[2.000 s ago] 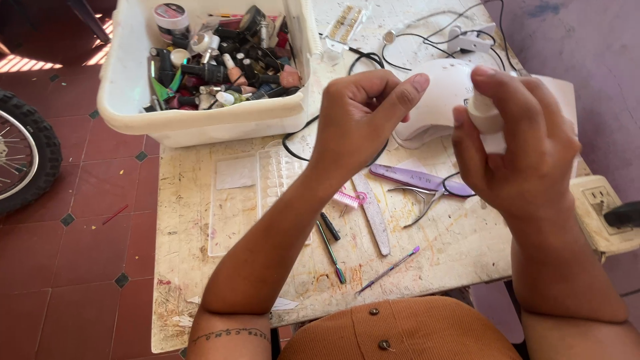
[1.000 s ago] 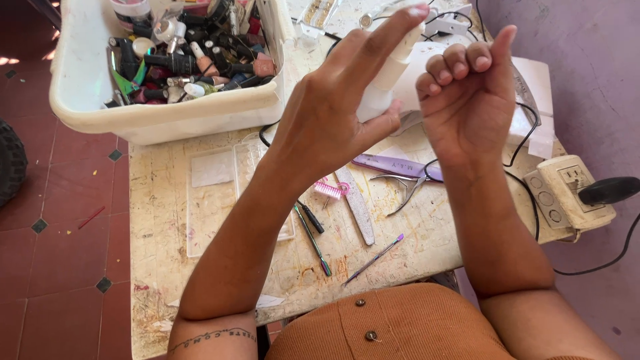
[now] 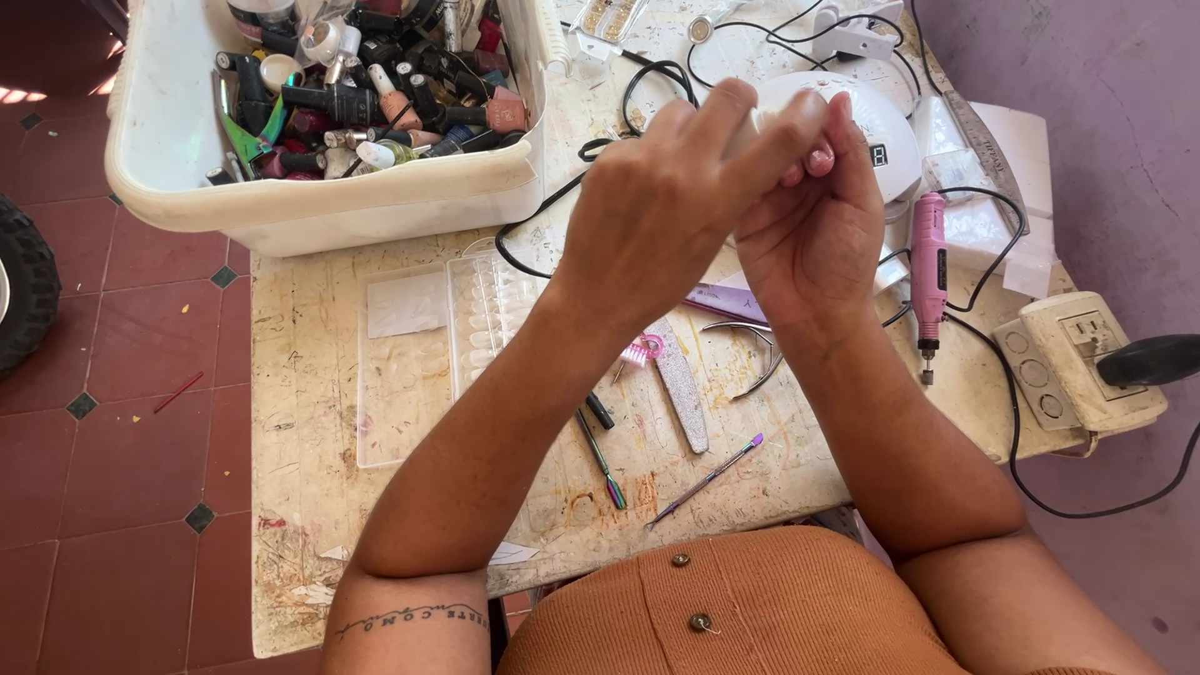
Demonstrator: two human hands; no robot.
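My left hand [image 3: 656, 187] is raised over the table, back up, its fingers reaching to the fingertips of my right hand. Between its fingers shows part of a small white object [image 3: 743, 136], mostly hidden. My right hand [image 3: 816, 230] is palm toward me with curled fingers and the thumb raised; I see nothing held in it. Behind the hands sits a white nail lamp [image 3: 891, 141]. Below them lie a purple nail file [image 3: 722, 301], metal cuticle nippers [image 3: 771, 366], a glittery nail file [image 3: 682, 394], a pink nail brush [image 3: 642, 351] and a cuticle pusher [image 3: 708, 478].
A white plastic tub [image 3: 375, 202] of nail polish bottles stands at the back left. Nearby are a clear case of nail tips [image 3: 478, 319], another metal pusher [image 3: 602, 464], a pink nail drill [image 3: 928, 262], black cables and a power outlet box [image 3: 1092, 352] at the right edge.
The white object was in my right hand two seconds ago, then in my left hand. My hands, apart before, now meet at the fingertips. The view has shifted, showing the pink drill.
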